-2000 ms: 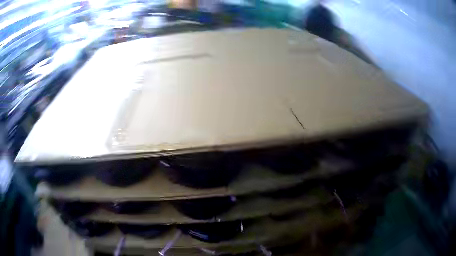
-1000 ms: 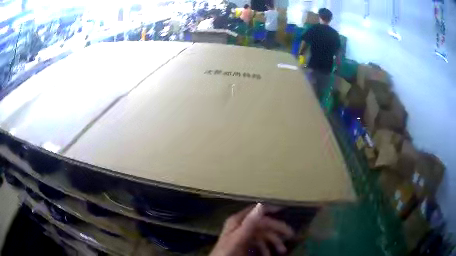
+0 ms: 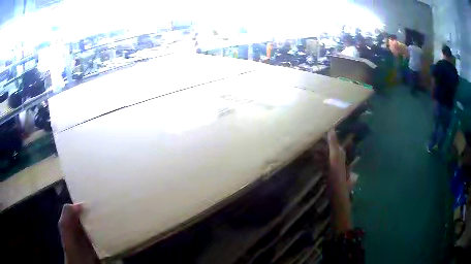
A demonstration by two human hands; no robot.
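Note:
A large flat brown cardboard sheet (image 3: 196,139) with a centre seam and a small white label lies over the layered stack (image 3: 279,216), whose dark units and brown layer edges show dimly below it. My left hand (image 3: 75,229) is at the sheet's near left edge, with the fingers at the edge and the hand cut off by the bottom of the picture. My right hand (image 3: 334,149) is at the sheet's right edge, blurred, with its fingers pointing up; its grip is partly hidden.
A tan bench or board edge (image 3: 31,175) is at the left. A green floor aisle (image 3: 397,170) runs along the right. A person in dark clothes (image 3: 445,93) stands there, with others farther back. Another brown carton stack (image 3: 351,67) stands beyond the sheet.
The view has swung, so the aisle and people sit farther right. My left hand has appeared at the sheet's left edge. My right hand has moved from the near edge to the right edge.

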